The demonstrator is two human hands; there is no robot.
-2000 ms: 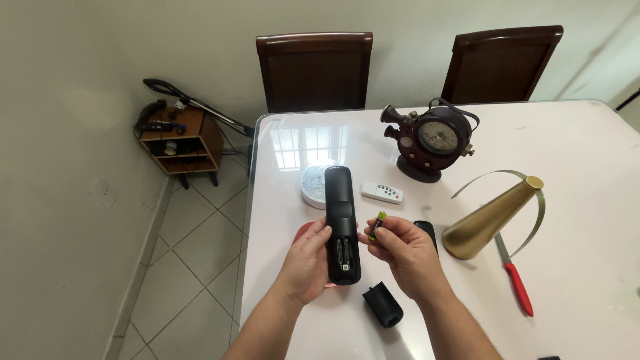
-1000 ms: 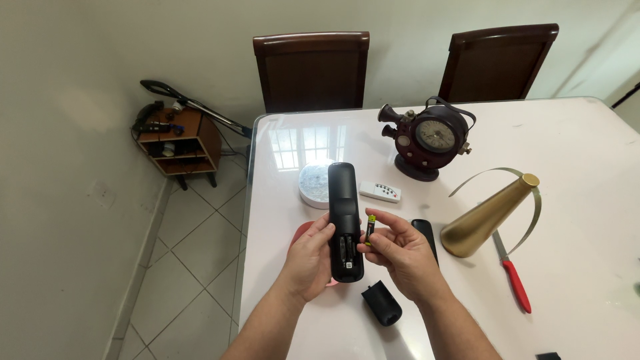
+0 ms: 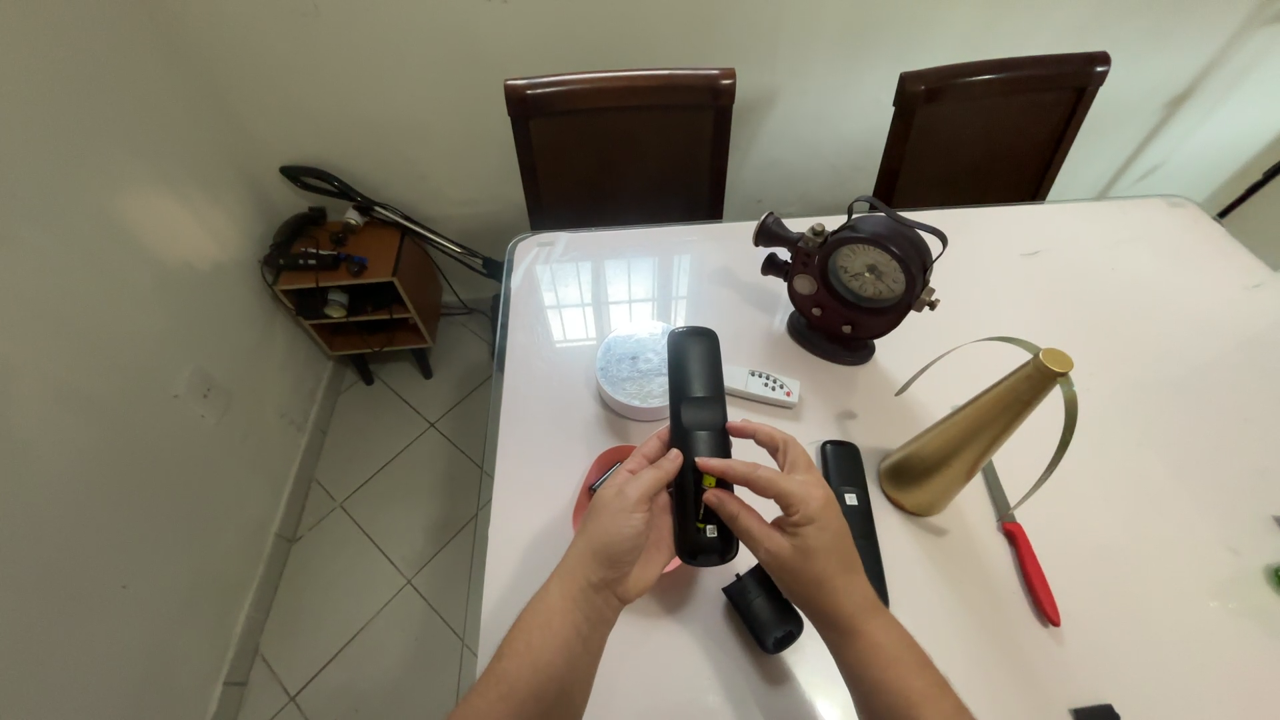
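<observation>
My left hand holds a black remote control upright, its back facing me and its battery compartment uncovered. At the compartment, the thumb and fingers of my right hand are on a green and black battery, partly hidden by the fingertips. Below the remote lies a black battery cover. Another black remote control rests behind my right hand. A red dish with batteries or similar small things in it is partly hidden by my left hand.
Behind the remote are a round white box and a white remote control. Farther back stands a dark red clock. To the right are a gold cone-shaped object and a red-handled knife. Two chairs stand beyond the table.
My right hand has brought the battery from beside the remote into its open compartment. The battery was held upright between the fingertips a second ago.
</observation>
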